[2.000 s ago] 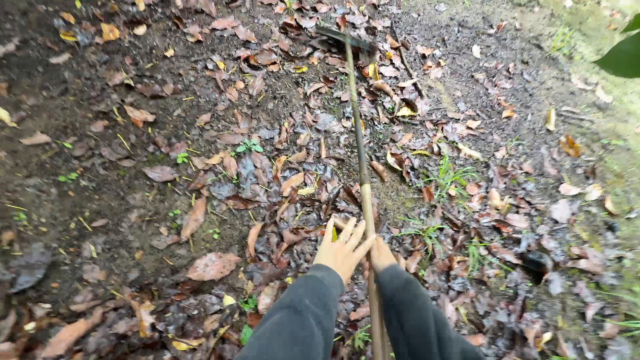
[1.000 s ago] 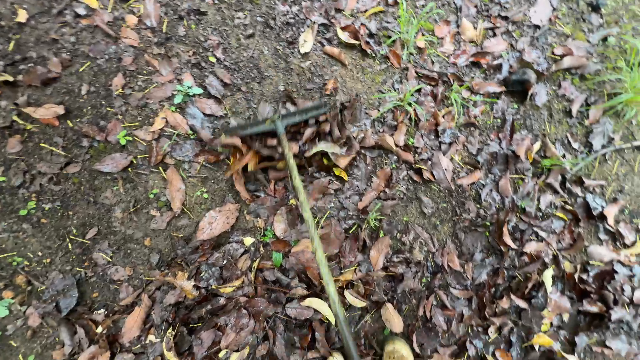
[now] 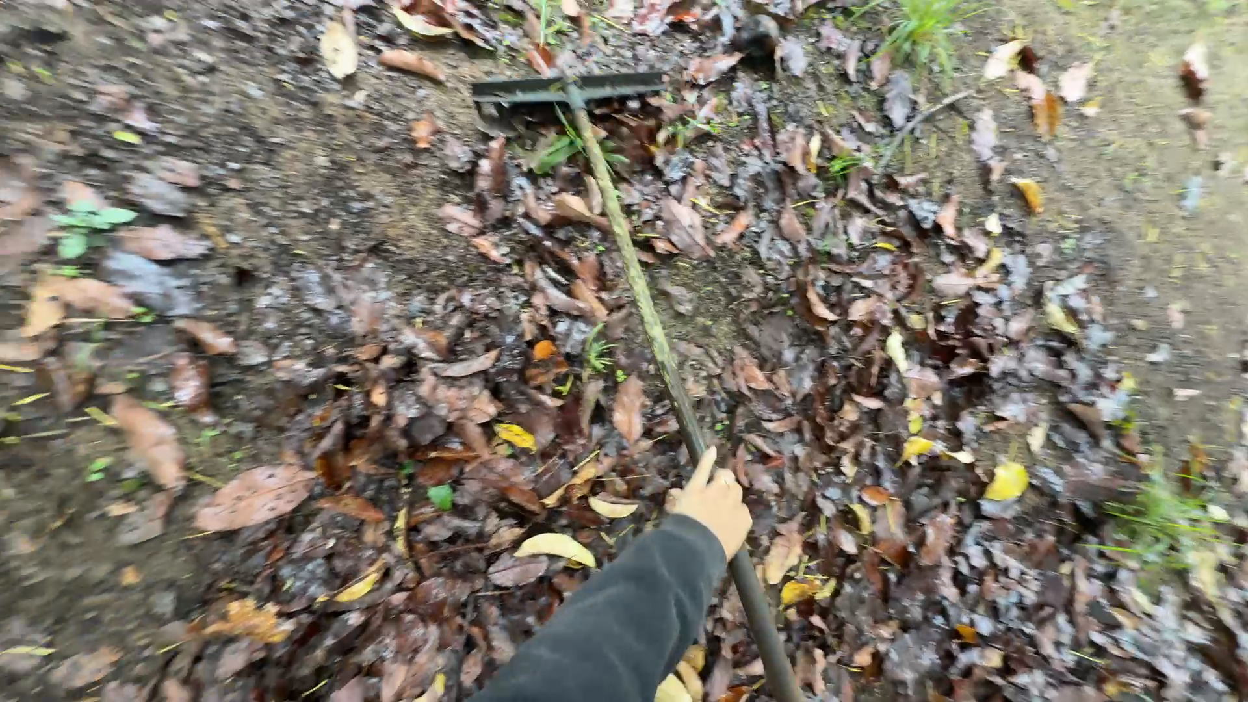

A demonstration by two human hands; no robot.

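My left hand (image 3: 714, 509), in a dark long sleeve, is on the wooden handle of a rake (image 3: 643, 302), its index finger stretched along the shaft and the other fingers curled over it. The handle runs from the bottom edge up and to the left to the dark, wide rake head (image 3: 570, 90), which rests on the ground near the top. Brown leaves lie against and below the head. My right hand is out of view; the lower end of the handle passes beyond the bottom edge.
Wet fallen leaves (image 3: 877, 390) cover much of the ground. Barer soil (image 3: 322, 166) shows at the upper left, and a paler strip of ground (image 3: 1180, 273) at the right. Grass tufts (image 3: 921, 34) grow at the upper right, with a thin twig (image 3: 921, 125) below them.
Two seconds ago both hands were on the handle; one second ago neither hand showed. Now my left hand is in view on it. The view has shifted over the ground.
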